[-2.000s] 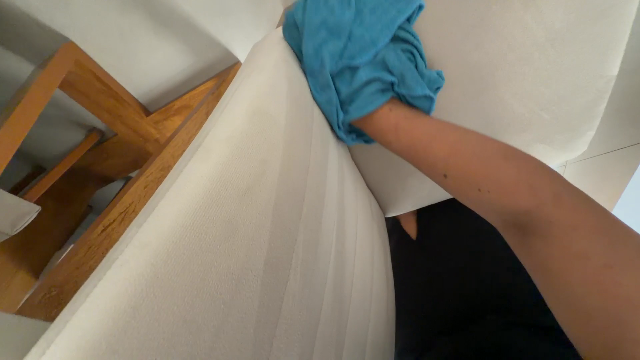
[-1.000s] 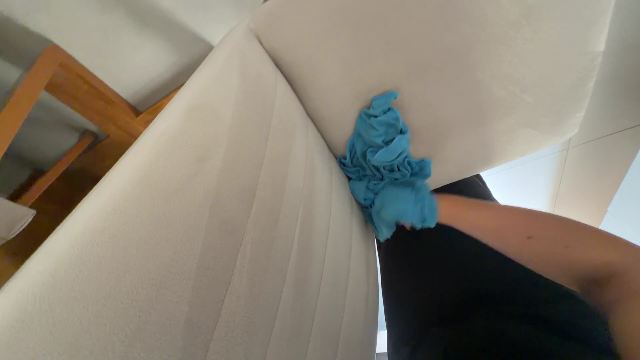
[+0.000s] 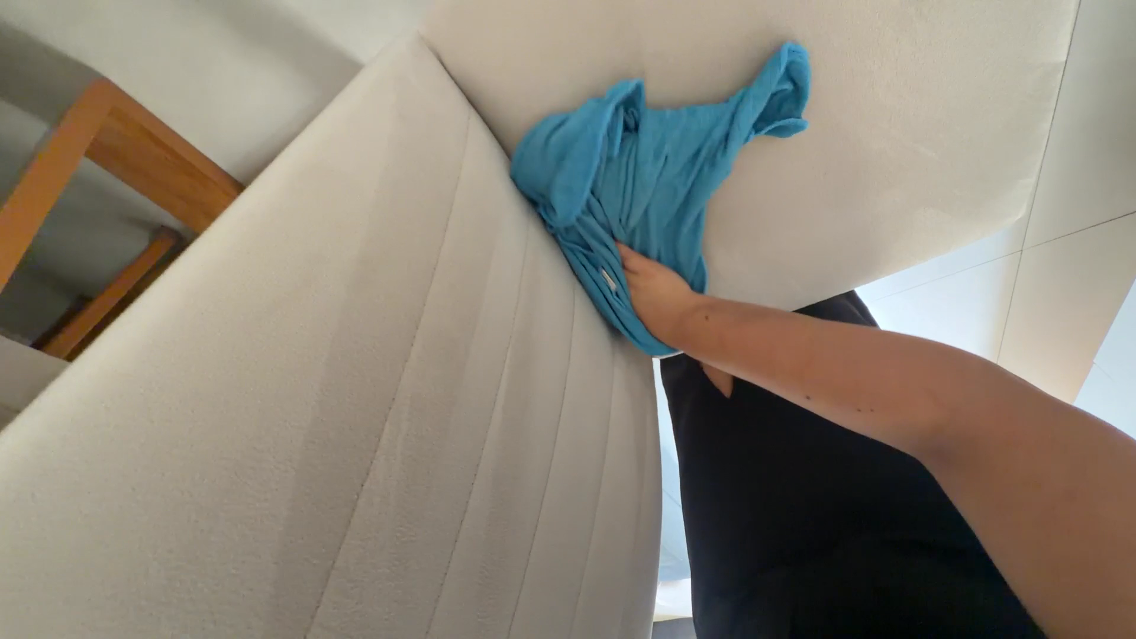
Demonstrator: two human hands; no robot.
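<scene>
My right hand reaches in from the right and grips a crumpled blue cloth. Its fingers are partly hidden in the folds. The cloth lies spread on the smooth beige upholstered seat, along the seam where it meets the ribbed beige backrest. A small pale tag shows on the cloth beside my fingers. My left hand cannot be made out; a small bit of skin shows below my right wrist, and what it belongs to is unclear.
Wooden furniture framing stands beyond the backrest at the left, near a pale wall. Black trousers are close below the seat's edge. Light floor tiles show at the right.
My right hand first moved down along the seam with the cloth. Since one second ago, the bunched cloth has opened out across the seat, and my hand is now less covered by it.
</scene>
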